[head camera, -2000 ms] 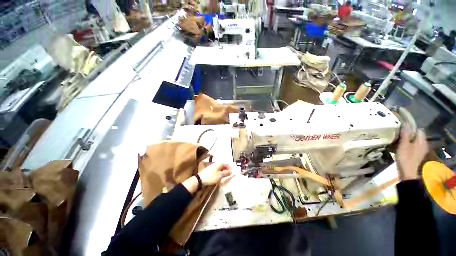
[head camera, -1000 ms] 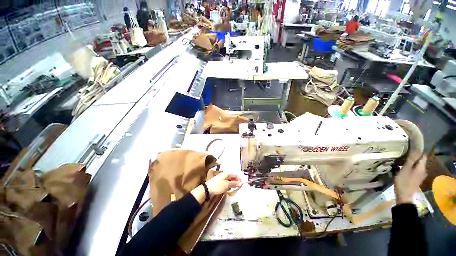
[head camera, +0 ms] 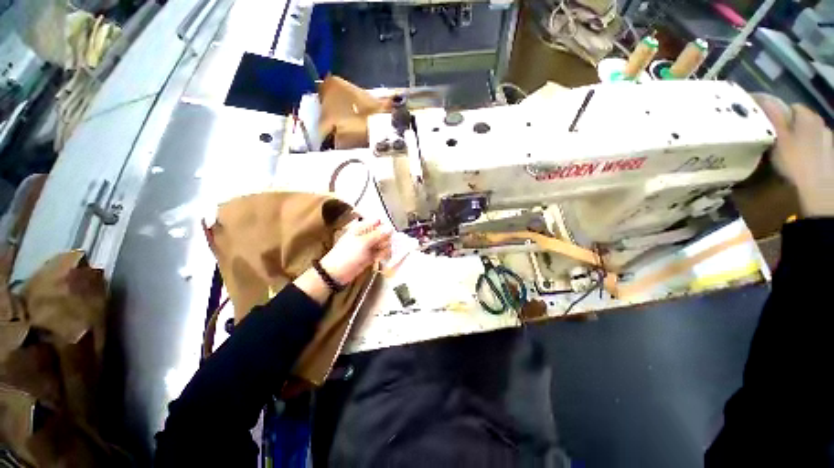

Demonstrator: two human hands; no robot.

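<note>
A brown bag body [head camera: 274,239] lies on the machine table left of the needle, its lower corner hanging over the front edge. My left hand [head camera: 360,252] pinches its right edge near the presser foot [head camera: 439,245]. The cream sewing machine [head camera: 585,155] has red lettering. My right hand [head camera: 805,164] is on the handwheel [head camera: 774,111] at the machine's right end; its fingers are partly hidden behind the wheel. Tan binding tape [head camera: 549,245] runs along the bed to the needle area. The exact meeting of tape and bag edge is too small to tell.
Dark green snips [head camera: 501,287] lie on the bed near the front edge. Stacked brown pieces [head camera: 55,338] are at far left beside the metal-topped bench [head camera: 174,174]. Another brown piece [head camera: 346,108] is behind the head. Thread cones [head camera: 640,57] stand behind the machine.
The camera view has tilted down and moved closer, so the machine sits higher in the picture. My left hand stays at the bag edge and my right hand stays at the handwheel.
</note>
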